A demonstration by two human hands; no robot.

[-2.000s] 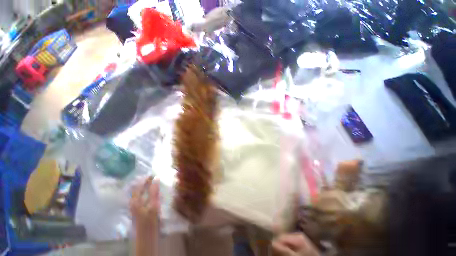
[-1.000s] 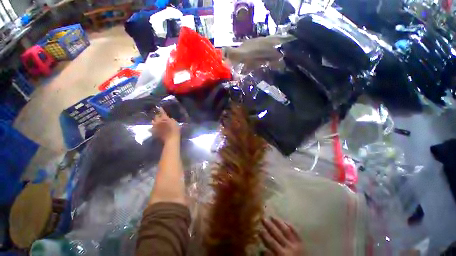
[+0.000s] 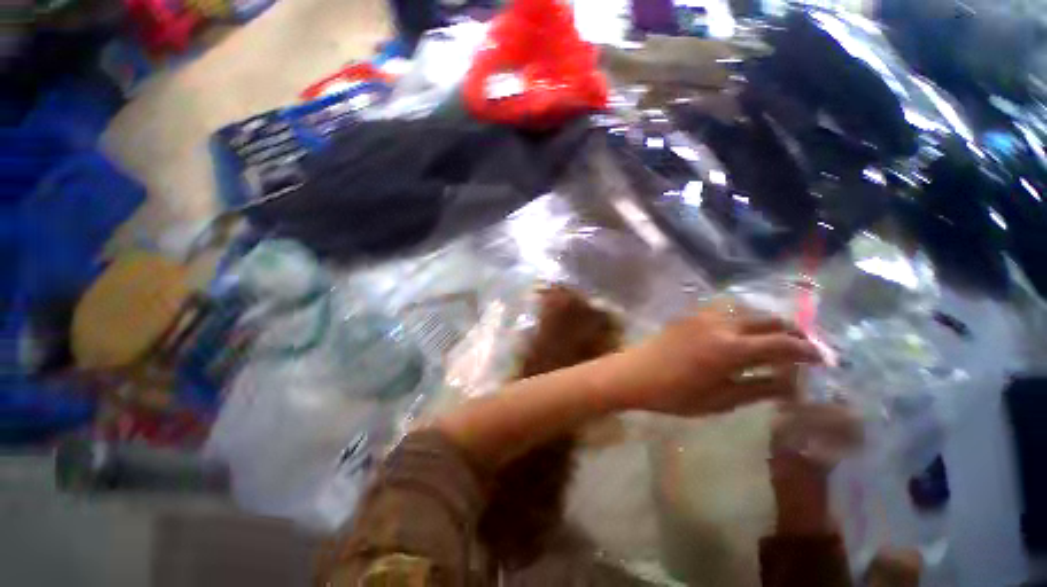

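Note:
The frame is blurred. My left hand (image 3: 723, 361) reaches across from the lower left, fingers pointing right toward a red-pink strip (image 3: 807, 304). My right hand (image 3: 817, 431) is just below and right of it, very blurred, its forearm rising from the bottom edge. Clear crumpled plastic (image 3: 890, 333) lies beside both hands; whether either hand grips it cannot be told. A brown fluffy duster (image 3: 563, 333) stands upright, partly behind my left forearm. A pale beige surface (image 3: 700, 482) lies below my hands.
Black garments in glossy plastic (image 3: 792, 138) fill the far side and right. A red plastic bag (image 3: 537, 69) is at the top. A dark cloth (image 3: 367, 195), a blue crate (image 3: 258, 155) and a round tan disc (image 3: 129, 310) are left. A dark phone-like object (image 3: 929, 482) is right.
My left hand has moved from the dark heap at left to the right, across the duster. My right hand has moved up and right. The view has shifted.

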